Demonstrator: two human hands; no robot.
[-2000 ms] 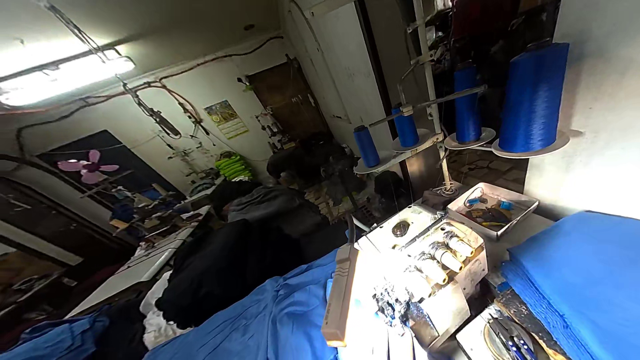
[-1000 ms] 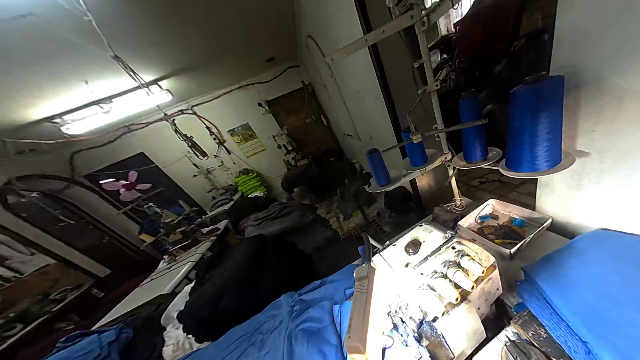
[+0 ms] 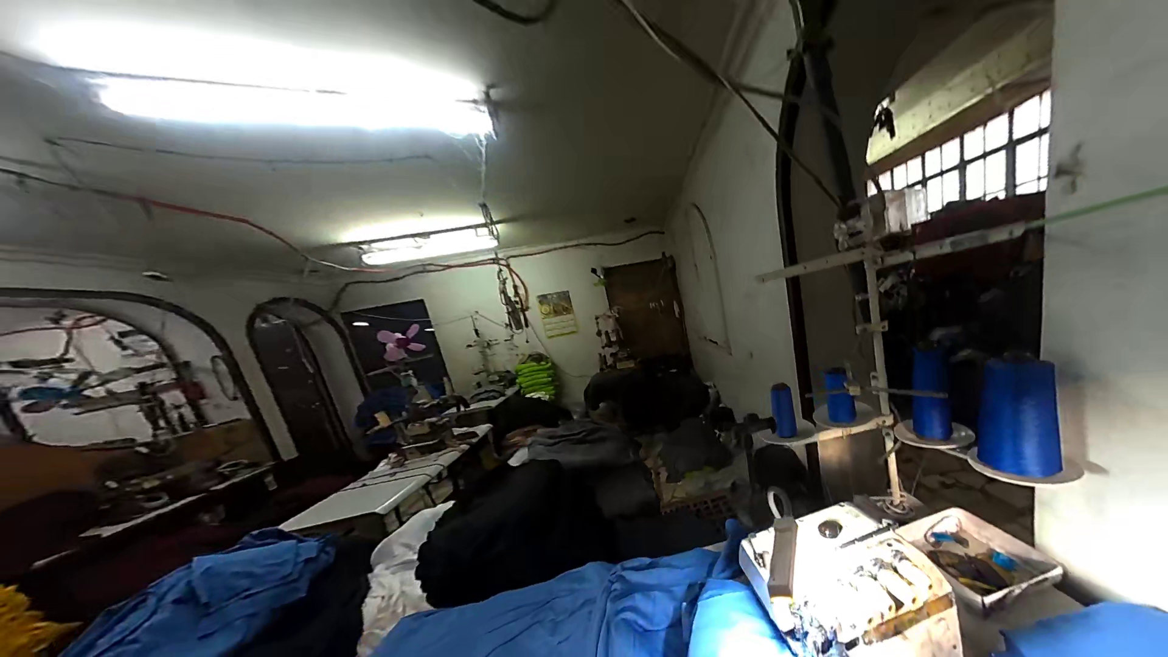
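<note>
Neither of my hands shows in the head view. An overlock sewing machine stands at the lower right, brightly lit, with blue fabric lying against its left side. Behind the machine rises a metal thread stand that carries several cones of blue thread. A shallow tray with small tools and blue bits sits to the right of the machine. More folded blue fabric lies at the lower right corner.
Dark cloth is heaped left of centre, beside white cloth. A long white worktable stands beyond. Bright green bundles are stacked near the back wall. Fluorescent lamps hang overhead, and a wall closes off the right side.
The view has swung up and levelled, with more ceiling and the arches at left showing. The pens and round container seen at the lower right two seconds ago are out of view.
</note>
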